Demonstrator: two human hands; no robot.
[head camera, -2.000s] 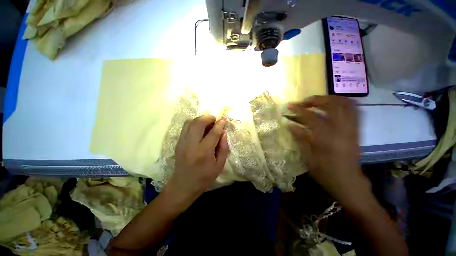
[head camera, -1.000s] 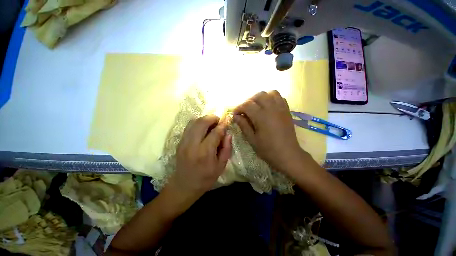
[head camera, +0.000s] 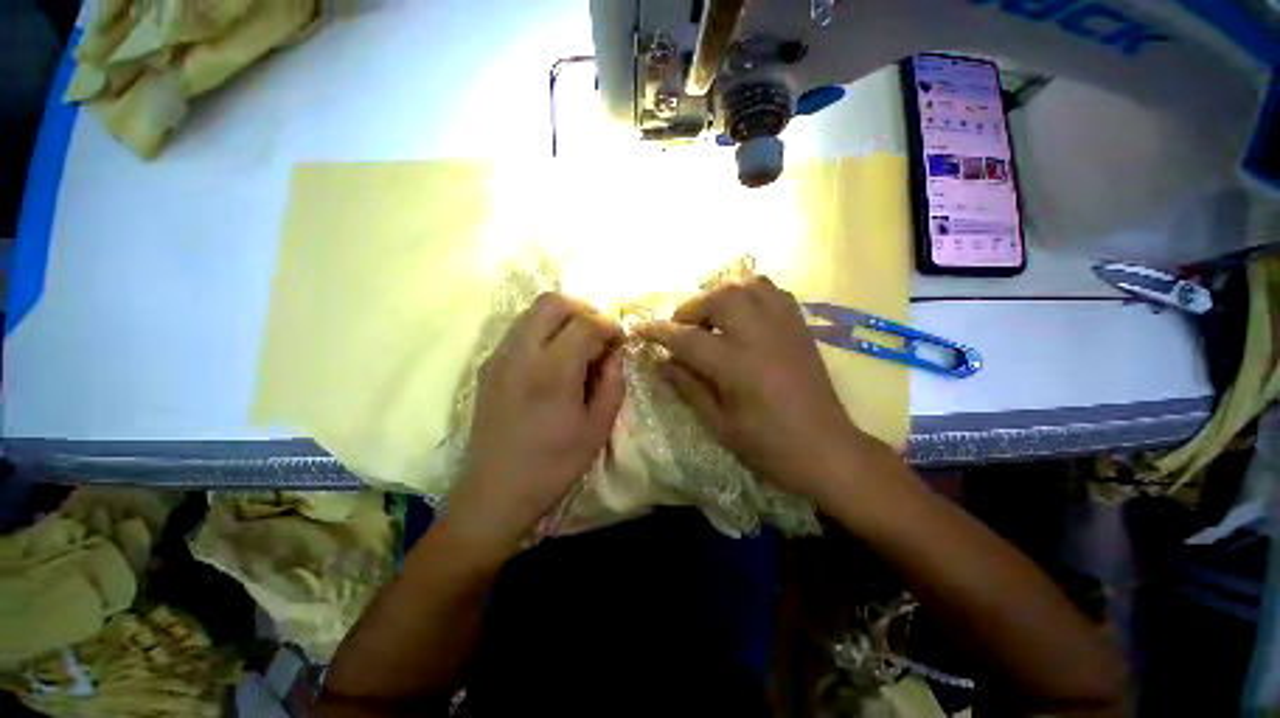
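A pale yellow garment panel (head camera: 365, 309) lies on the white table, its front part gathered over the table edge. Bands of cream lace trim (head camera: 702, 442) run down it. My left hand (head camera: 541, 400) and my right hand (head camera: 744, 365) pinch the lace and fabric between their fingertips, close together below the machine head. The glare hides the needle area and detail at the fingertips. Blue-handled thread snips (head camera: 898, 341) lie on the panel's right part, beside my right hand, not held.
The sewing machine head (head camera: 674, 70) stands above the panel. A lit smartphone (head camera: 966, 168) and a second metal tool (head camera: 1154, 285) lie to the right. A yellow cloth heap (head camera: 169, 63) is upper left. Yellow strips (head camera: 1235, 393) hang at the right edge.
Two seconds ago my right hand was to the right with the snips at its fingers; the snips now lie down. My right hand has moved left to the lace, beside my left hand.
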